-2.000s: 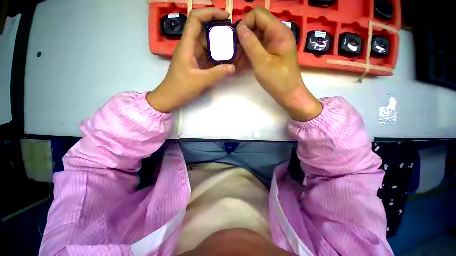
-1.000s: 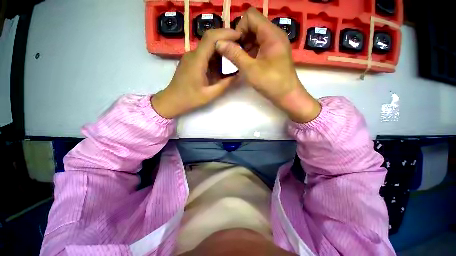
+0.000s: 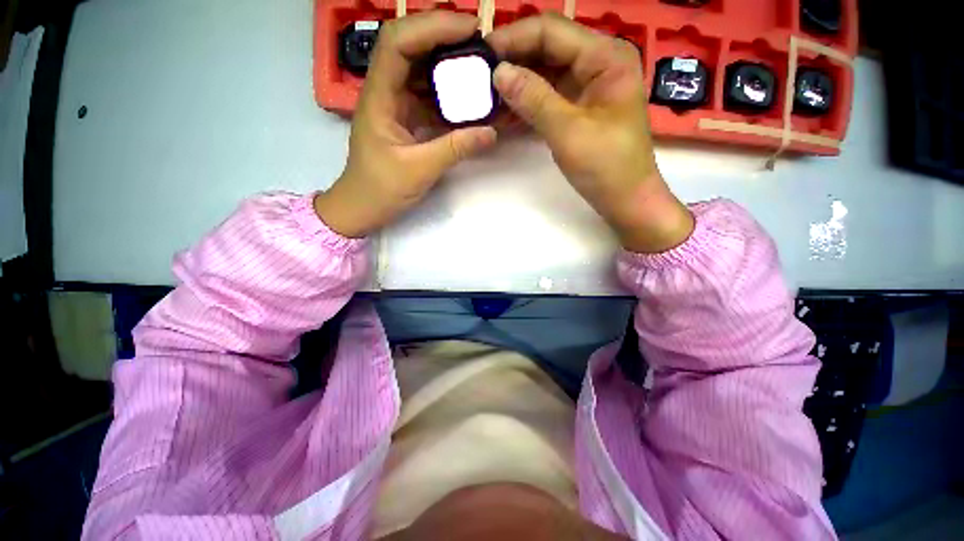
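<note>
A black smartwatch unit (image 3: pixel 463 89) without a strap is held up between my two bare hands, its display lit plain white and facing me. My left hand (image 3: pixel 400 137) grips its left side, with the thumb below its lower edge and the fingers behind and above. My right hand (image 3: pixel 588 118) holds its right side, with the thumb at the right edge of the case. The back of the unit and the fingertips behind it are hidden.
An orange foam tray (image 3: pixel 740 132) lies beyond my hands, with several black units in its pockets and beige bands across it. A white bench (image 3: pixel 211 159) runs beneath. A dark object (image 3: pixel 920 95) stands at the right, and white papers (image 3: pixel 16 148) at the far left.
One second ago my right fingers covered most of the display. Now my hands have parted slightly and moved up, and the white display shows fully again.
</note>
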